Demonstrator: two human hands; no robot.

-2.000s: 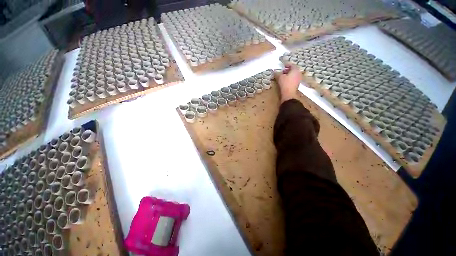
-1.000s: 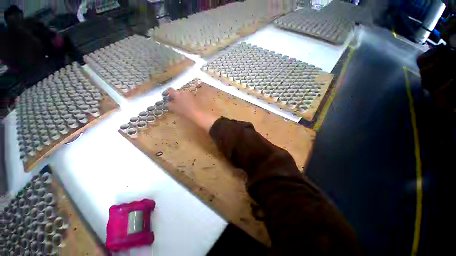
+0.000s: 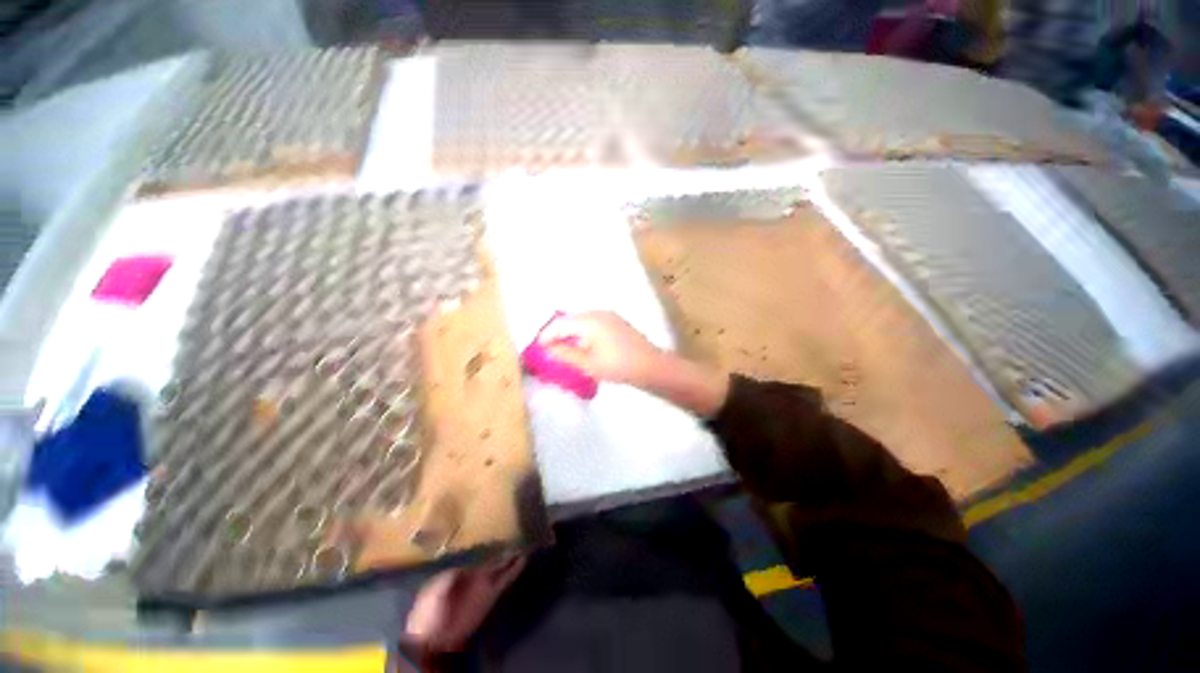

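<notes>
My right hand (image 3: 608,352) is on the pink pad (image 3: 563,375), on the white covering (image 3: 619,447) between two boards; its fingers are bent over the pad and hide part of it. My left hand (image 3: 454,611) is low, below the front edge of the left-hand board (image 3: 467,421), blurred and partly cut off, so its grip cannot be made out. Grey-beige rings (image 3: 316,316) cover most of that board, with a bare strip at its right. The right-hand board (image 3: 790,316) is mostly bare, with a few rings at its far end. The picture is blurred.
Boards full of rings stand across the back (image 3: 526,112) and at the right (image 3: 934,250). A plain pink piece (image 3: 133,278) and a crumpled blue cloth (image 3: 90,455) lie at the left. Yellow lines (image 3: 1053,484) mark the floor in front. People's parts show blurred at the far edge.
The view has swung left and back. My right hand has left the rings on the right-hand board and come to the pink pad. My left hand has come into view at the bottom.
</notes>
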